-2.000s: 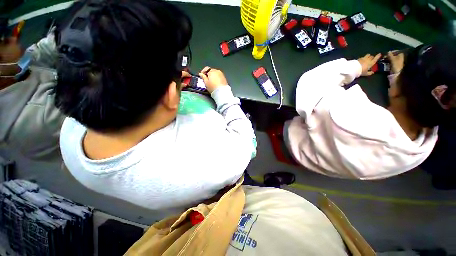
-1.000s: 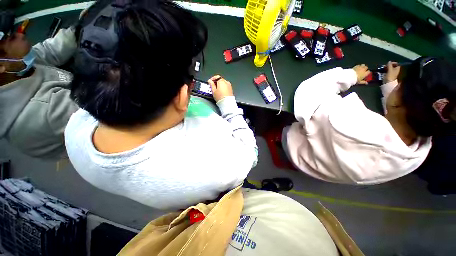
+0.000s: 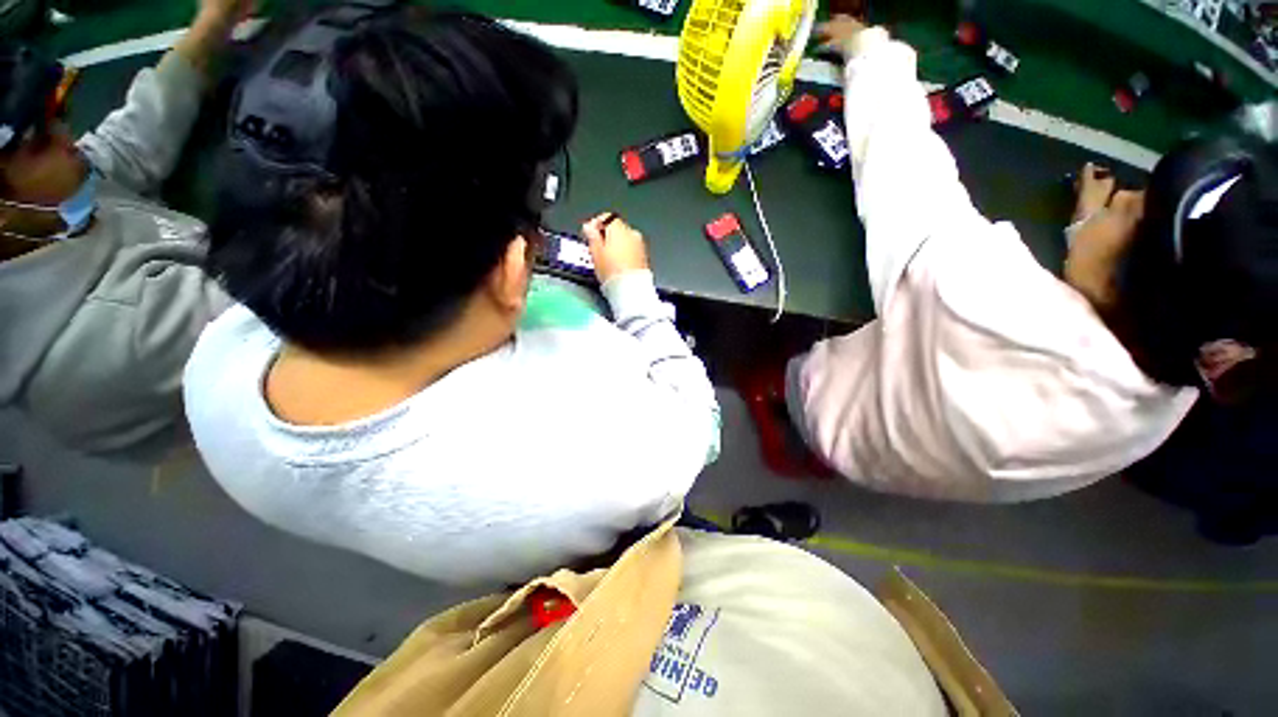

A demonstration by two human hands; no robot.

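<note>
Neither of my hands is in the picture; only my tan jacket and pale shirt show at the bottom. Nearest in front, a seated person in light grey (image 3: 449,448) bends over a dark device unit with a white label (image 3: 568,251) at the bench edge, one hand on it. A red-ended device (image 3: 737,252) lies alone on the dark green bench (image 3: 617,91). Another device (image 3: 660,156) lies left of the yellow fan (image 3: 718,84). More red-ended devices (image 3: 827,137) lie right of the fan, partly hidden by a pink sleeve.
A person in pink (image 3: 981,364) sits at the right, one arm stretched across the bench. A person in a grey hoodie (image 3: 98,308) sits at the left. Black stacked trays (image 3: 112,623) stand at lower left. A black shoe (image 3: 775,523) and yellow floor line (image 3: 981,563) show below.
The person in pink has stretched one arm across the bench towards the conveyor, covering some devices. The person at the left has raised an arm. The view has shifted slightly.
</note>
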